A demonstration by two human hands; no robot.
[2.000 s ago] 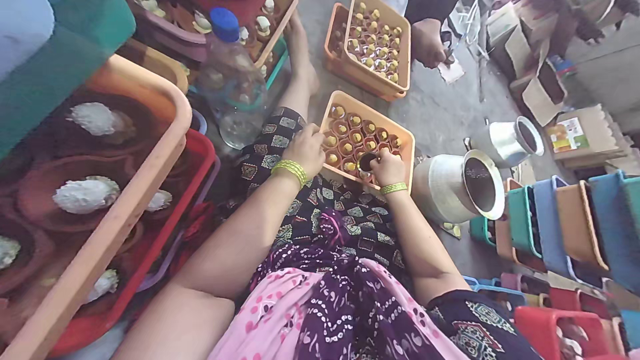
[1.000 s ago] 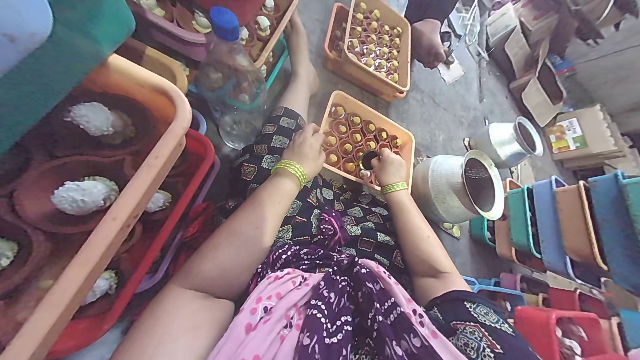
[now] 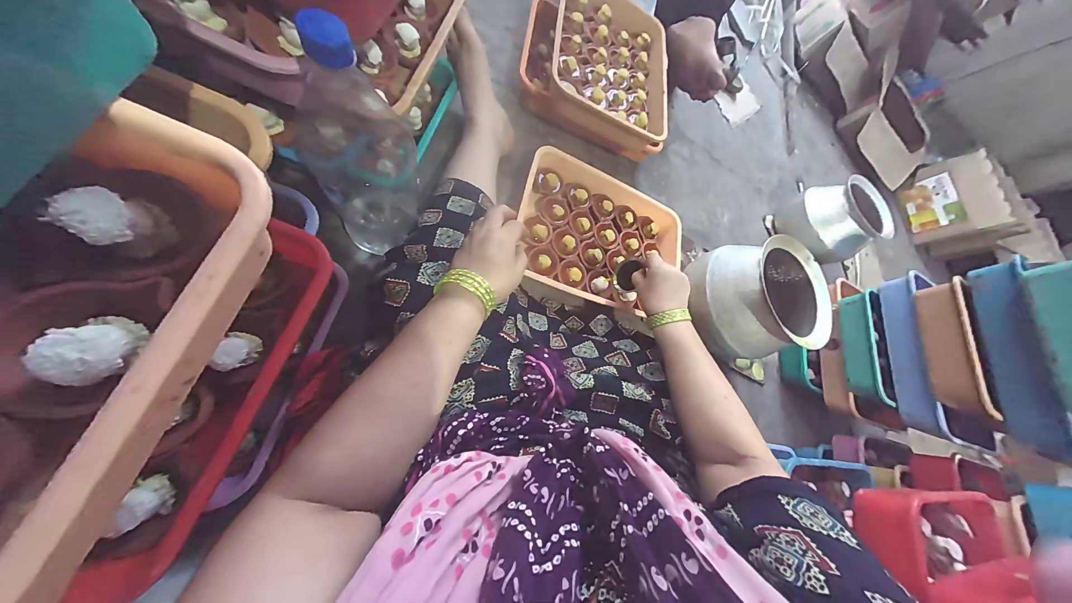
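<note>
An orange plastic tray (image 3: pixel 674 222) lies at my lap, filled with rows of small brown cups (image 3: pixel 580 221) that have yellow pieces in them. My left hand (image 3: pixel 496 247) rests at the tray's left rim, its fingers partly hidden at the edge. In my right hand (image 3: pixel 663 286) is a small dark round cup (image 3: pixel 626 275), held over the tray's lower right corner. Just right of that hand stands a large metal pot (image 3: pixel 729 301) with dark contents.
A second metal pot (image 3: pixel 829 222) stands behind. Stacked orange trays (image 3: pixel 536 84) of cups lie ahead, near another person's foot (image 3: pixel 697 60). A plastic bottle (image 3: pixel 356 142) and large crates (image 3: pixel 243 193) flank my left; coloured tubs (image 3: pixel 904 360) line the right.
</note>
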